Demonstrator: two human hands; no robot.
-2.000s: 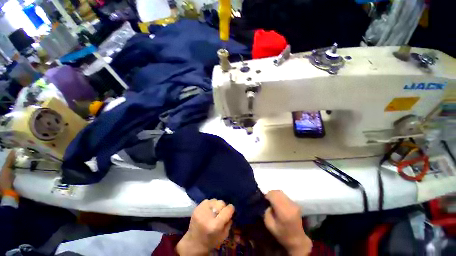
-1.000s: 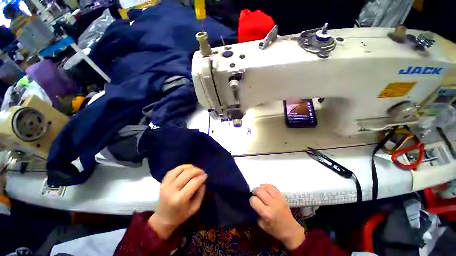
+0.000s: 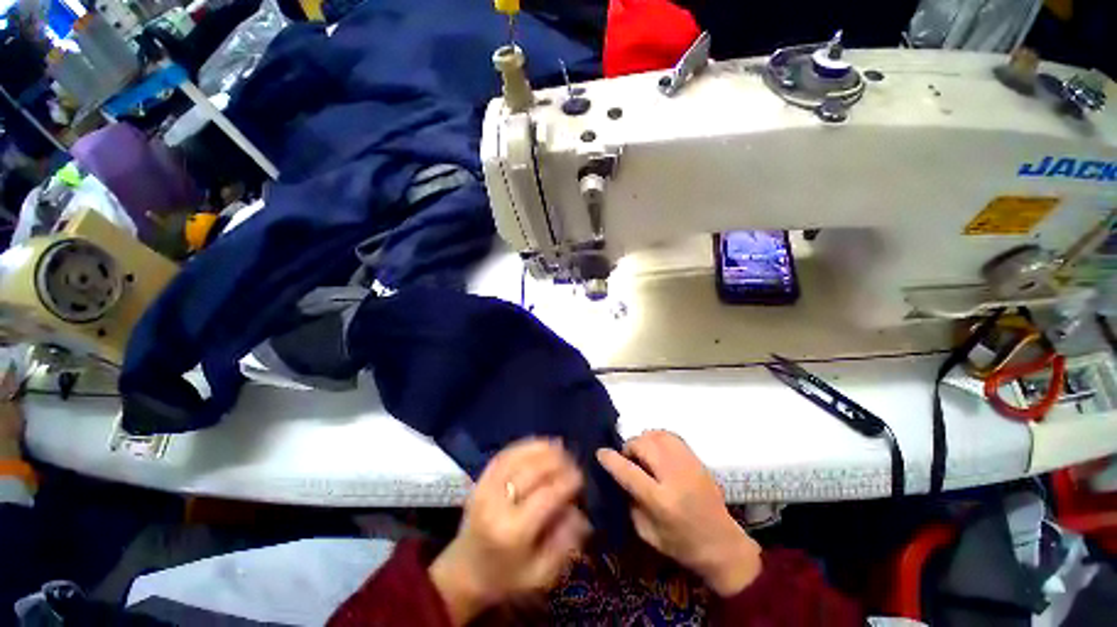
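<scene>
The navy garment lies left of the needle and runs over the table's front edge, with a grey panel among its folds. My left hand is at the left side of the garment's near end, slightly blurred, with a ring on one finger. Its fingers are bent, and whether they grip the cloth is unclear. My right hand pinches the right edge of that dark end. The presser foot and needle area of the cream sewing machine is beyond my hands, with no cloth under it.
A phone lies under the machine arm. Black thread snips and red-handled scissors lie to the right. A second cream machine stands at left. Another person's hand with an orange band shows at the left edge.
My left hand has moved right and down, closer to my right hand. The garment's near end, spread between my hands a second ago, is now bunched narrower.
</scene>
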